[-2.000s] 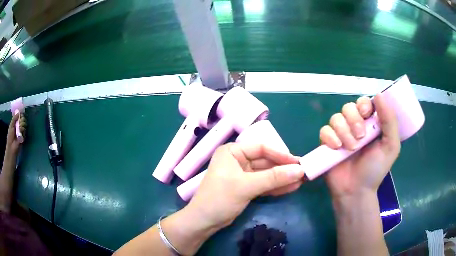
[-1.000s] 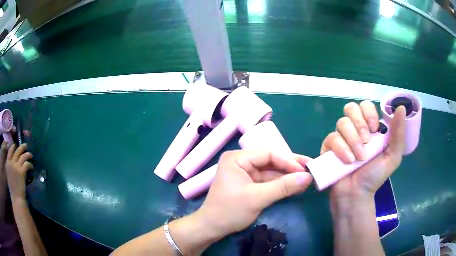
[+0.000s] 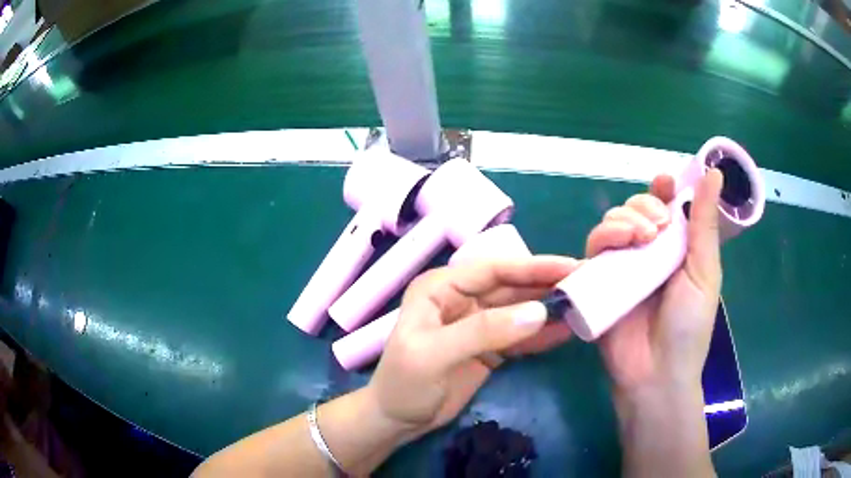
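My right hand [image 3: 667, 271] is closed around the handle of a pale pink handheld fan [image 3: 620, 280]. Its head is up at the right with the dark round centre showing, and the handle's bottom end points down and left. My left hand [image 3: 457, 341] pinches a small black part [image 3: 557, 307] between thumb and fingers at the handle's open bottom end. How far it sits inside cannot be told. Several pink fans [image 3: 392, 271] lie overlapped on the green bench left of the held fan, one partly behind my left hand. A heap of small black parts [image 3: 490, 450] lies below my left hand.
A dark smartphone [image 3: 724, 383] lies partly under my right forearm. A pale rail [image 3: 271, 152] with an upright grey post [image 3: 401, 84] runs behind the fans, with a green conveyor [image 3: 578, 65] beyond. White strips [image 3: 808, 462] lie at the lower right. A person's blurred arm shows at the lower left edge.
The held fan has rotated, so its head's dark centre and its open handle end now face more into view. The black part shows more. The neighbour's pink fan and the black tool have left view.
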